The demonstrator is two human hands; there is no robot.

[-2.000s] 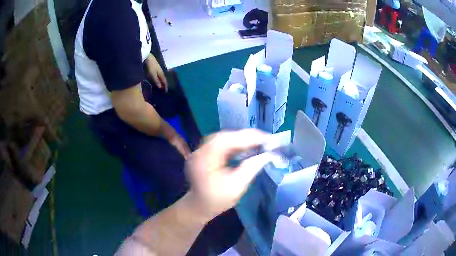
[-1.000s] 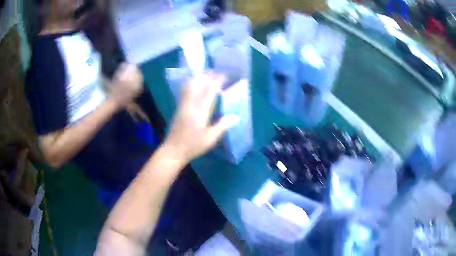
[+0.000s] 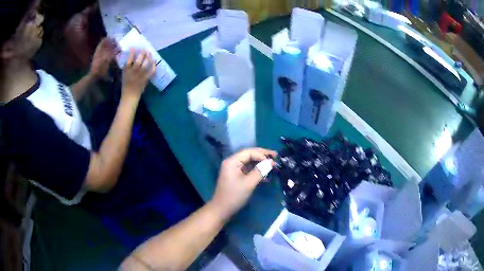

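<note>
My left hand (image 3: 239, 177) reaches in from the bottom left. Its thumb and index finger are pinched on a small white piece (image 3: 264, 168) at the left edge of the black cable pile (image 3: 329, 172). Whether a cable is also in the fingertips cannot be told. An open retail box (image 3: 225, 124) with a pale rounded top inside stands just behind the hand, its flaps up. Another open box (image 3: 300, 244) with a white rounded item inside is at the bottom, in front of the pile. My right hand is not in view.
Two open boxes (image 3: 308, 87) stand behind the pile by the pale rail; another (image 3: 210, 53) stands at the back. Several open boxes (image 3: 395, 211) crowd the lower right, beside a white-silver heap (image 3: 457, 258). At left, a neighbouring worker's hands hold a closed box (image 3: 146, 58).
My left hand has moved from the back boxes to the pile's left edge and its fingers have closed. A box stands nearer behind the hand. The neighbouring worker now holds a closed box.
</note>
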